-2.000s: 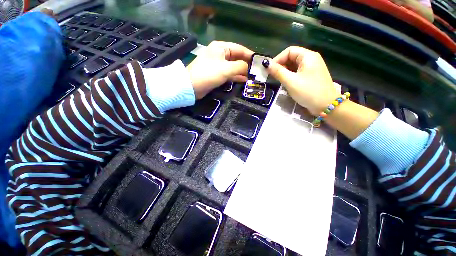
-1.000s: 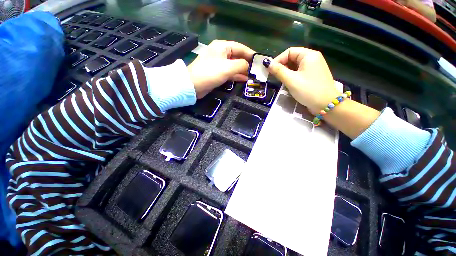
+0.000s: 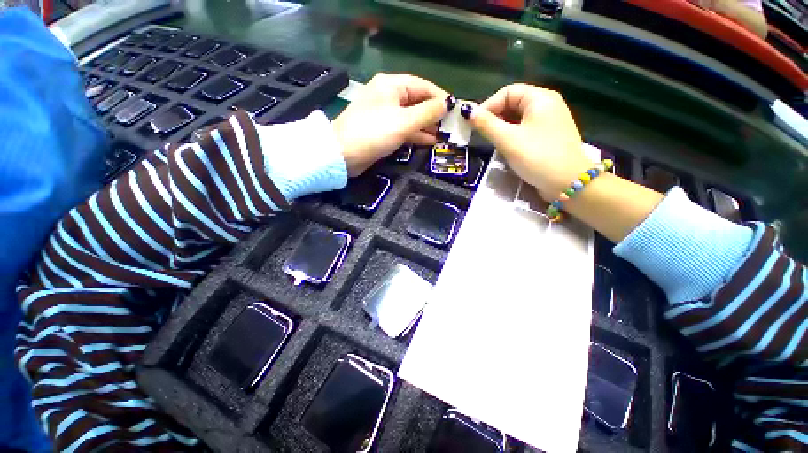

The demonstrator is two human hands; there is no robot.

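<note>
My left hand (image 3: 390, 119) and my right hand (image 3: 532, 133) meet above the black foam tray (image 3: 301, 305). Their fingertips hold a small watch unit (image 3: 456, 129) between them, its pale grey face towards me. An open, silver-rimmed housing (image 3: 449, 159) with gold and yellow insides hangs or sits directly below it; whether the two are joined is unclear. The dark-nailed thumbs of both hands press at the unit's top. A long white adhesive sticker sheet (image 3: 514, 310) lies across the tray below my right hand, with grey squares near its top end.
Glossy black screens (image 3: 316, 255) lie in the tray's square pockets, and one pocket holds a whitish film-covered piece (image 3: 399, 301). A second foam tray (image 3: 332, 86) of screens is at the upper left, beside a blue sleeve (image 3: 44, 133). Red-edged trays (image 3: 709, 35) are at the upper right.
My left thumb has come up onto the unit's top, beside my right thumb. The housing below has shifted slightly. The blue sleeve at the left has moved, showing more of the far tray.
</note>
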